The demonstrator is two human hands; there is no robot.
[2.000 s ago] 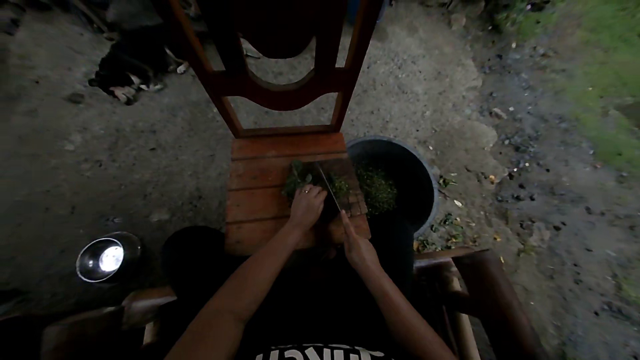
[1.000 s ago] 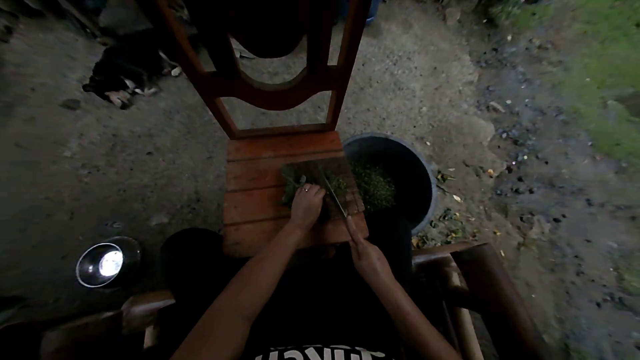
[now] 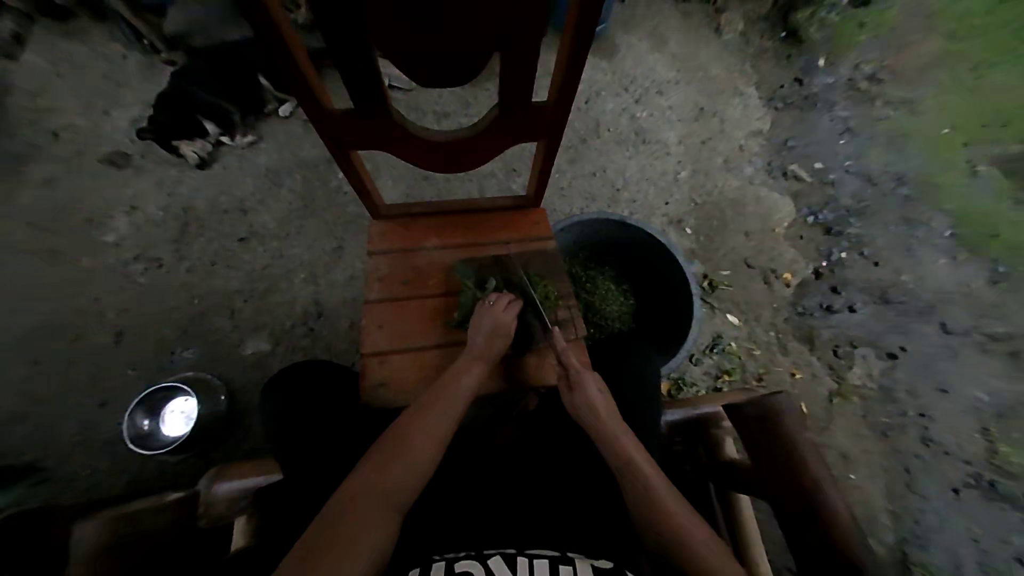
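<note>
On the slatted seat of a wooden chair [image 3: 400,320] lies a dark cutting board [image 3: 570,308] with leafy greens [image 3: 470,284] at its left side. My left hand [image 3: 494,324] presses down on these greens, fingers curled over them. My right hand [image 3: 582,384] grips a long-bladed knife [image 3: 534,294] by its handle, the blade pointing up and left, just right of my left fingers. Chopped greens [image 3: 544,290] lie to the right of the blade. Beside the seat a large round dark tub [image 3: 688,280] holds more chopped greens [image 3: 600,296].
A black and white dog [image 3: 200,108] lies on the bare ground at the upper left. A shiny metal bowl [image 3: 160,418] is at the lower left. Plant scraps [image 3: 724,360] litter the ground right of the tub. My seat's wooden armrest [image 3: 792,472] is at the lower right.
</note>
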